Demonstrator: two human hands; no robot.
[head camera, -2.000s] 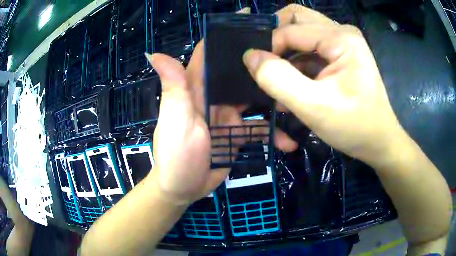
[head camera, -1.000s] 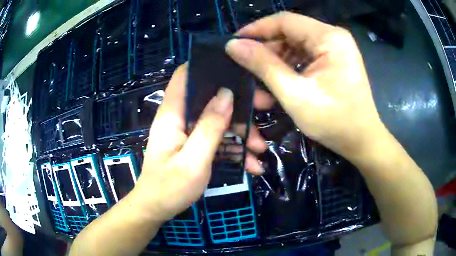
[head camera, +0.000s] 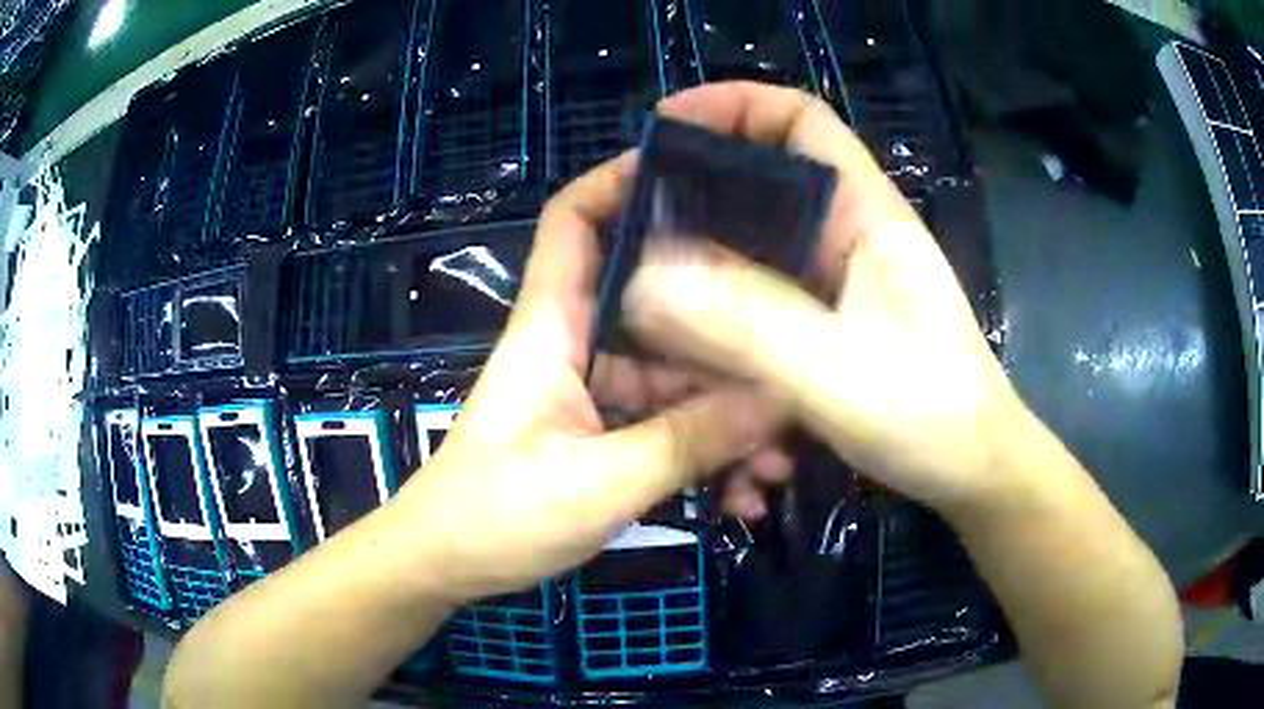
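Note:
A black phone front housing (head camera: 735, 194) is held up over the tray, tilted, its upper end away from me. A dark film piece covers its window area; the lower end is hidden by my fingers. My left hand (head camera: 555, 443) grips the housing from the left and below. My right hand (head camera: 846, 333) holds its right edge, with the thumb, blurred, across its front face. The keypad grid of this housing cannot be made out.
A glossy black tray (head camera: 264, 381) holds rows of housings. Housings with white window borders (head camera: 343, 471) stand at the front left, another with a blue keypad grid (head camera: 642, 630) at the front. White waste liners (head camera: 42, 402) lie at left, a gridded film sheet (head camera: 1227, 208) at right.
The housing has turned from upright to tilted, its top leaning right. My right thumb has moved down from its top edge across its face. My left thumb has moved down off the film area.

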